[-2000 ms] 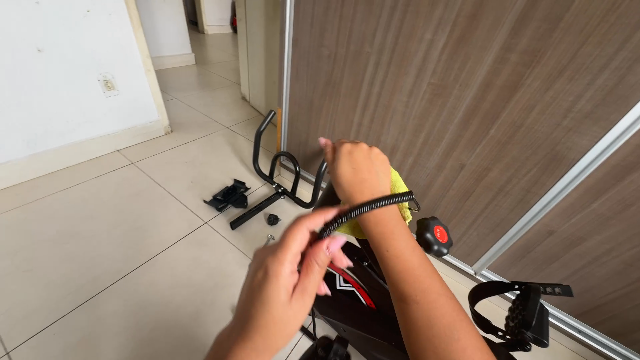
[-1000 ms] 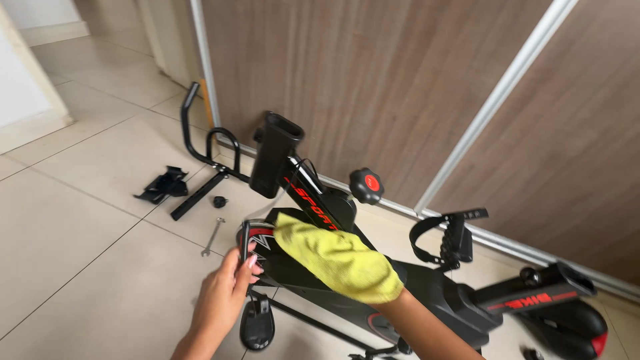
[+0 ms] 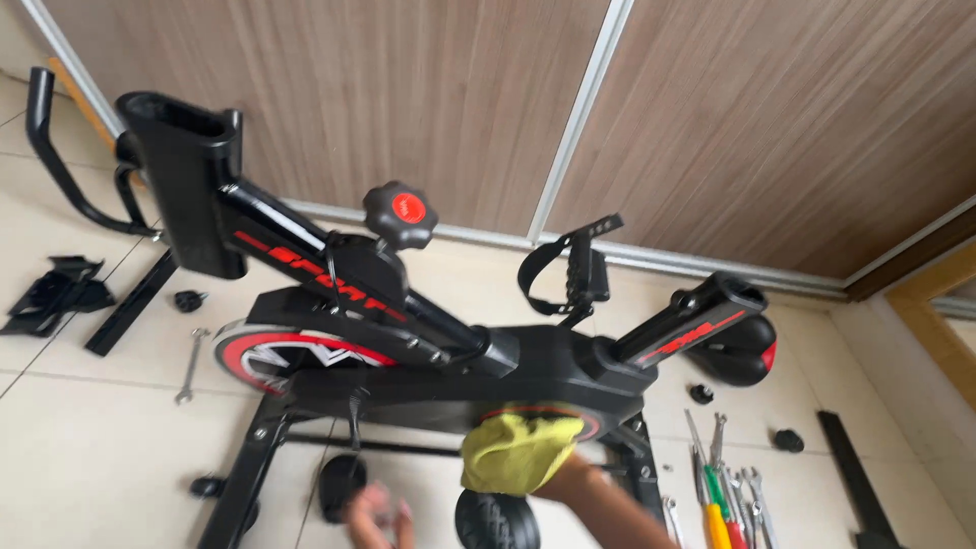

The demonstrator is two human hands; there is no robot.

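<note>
A yellow cloth (image 3: pixel 522 451) covers my right hand (image 3: pixel 560 473), which presses it against the black side cover (image 3: pixel 427 404) of an exercise bike, at a red-ringed round part. My left hand (image 3: pixel 379 518), blurred, is low in the view beside a black oval part (image 3: pixel 341 486) hanging on a cable; I cannot tell whether it touches it. Above are the red and silver flywheel (image 3: pixel 252 358), the front frame tube (image 3: pixel 305 263) with red lettering, a knob with a red centre (image 3: pixel 402 214) and the seat tube (image 3: pixel 690 324). A round black part (image 3: pixel 497 521) lies below the cloth.
At left are a handlebar (image 3: pixel 57 164), black brackets (image 3: pixel 57 293) and an open-end wrench (image 3: pixel 191 366). A pedal with strap (image 3: pixel 583 274) sticks up behind the bike. At right are a saddle (image 3: pixel 740 351), screwdrivers (image 3: pixel 717 522), wrenches (image 3: pixel 755 496) and a black bar (image 3: pixel 858 473). Sliding doors (image 3: pixel 457 99) stand behind.
The black corrugated cable seen at my left hand two seconds ago is no longer in it. The cloth has moved from near the flywheel to the rear round part. The view has shifted right.
</note>
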